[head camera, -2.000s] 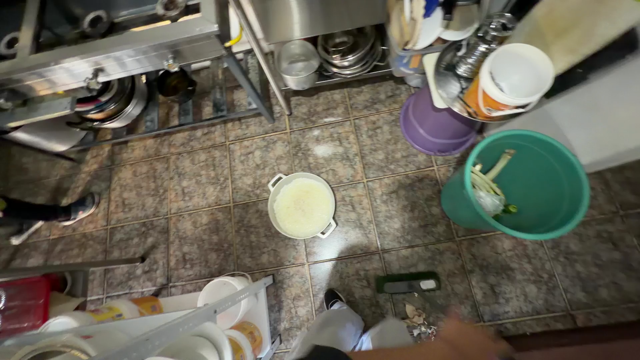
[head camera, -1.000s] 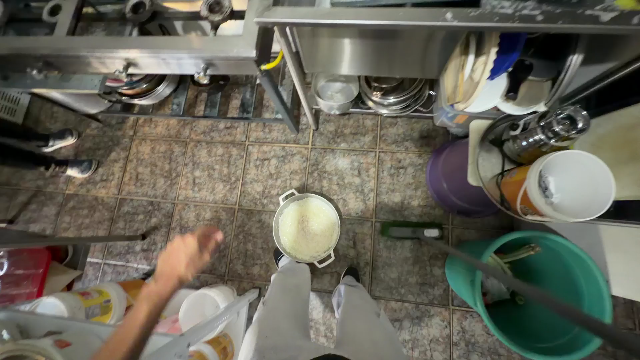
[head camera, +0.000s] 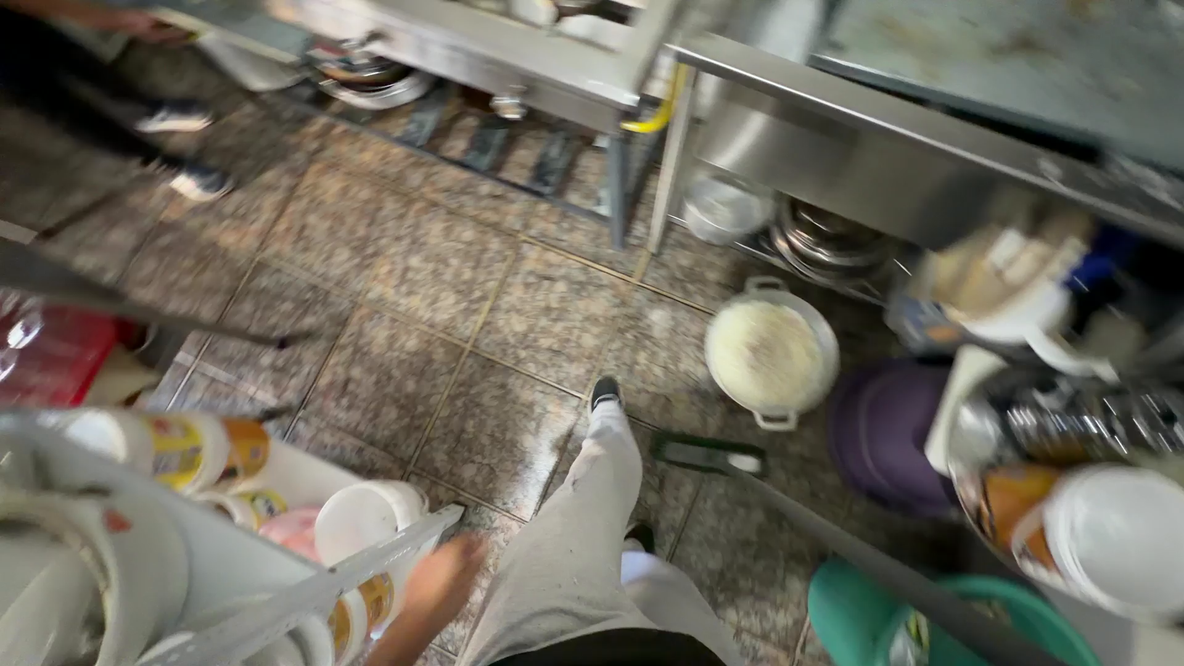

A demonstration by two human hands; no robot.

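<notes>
Blurred, my left hand (head camera: 449, 578) is low in the view, beside the metal edge of the white rack (head camera: 305, 592); its fingers are not clear and I see nothing in it. My right hand is out of view. A light two-handled pot (head camera: 774, 418) stands on the tiled floor to the right of my legs, filled with a pale, grainy food (head camera: 763, 356). Just below it lies a green-edged broom head (head camera: 708, 453). From there its long grey handle (head camera: 860, 546) slants to the lower right, over a green tub (head camera: 846, 610).
A purple bucket (head camera: 888, 435) is right of the pot, near a white bucket (head camera: 1115, 536). Metal bowls (head camera: 823, 231) sit under the steel counter (head camera: 832, 148). White tubs (head camera: 365, 518) fill the left rack. Another person's shoes (head camera: 199, 182) are at upper left.
The view has swung and turned. The pot, in front of my feet one second ago, is now to the right of my legs. My left hand, raised over the floor then, is now low beside the rack.
</notes>
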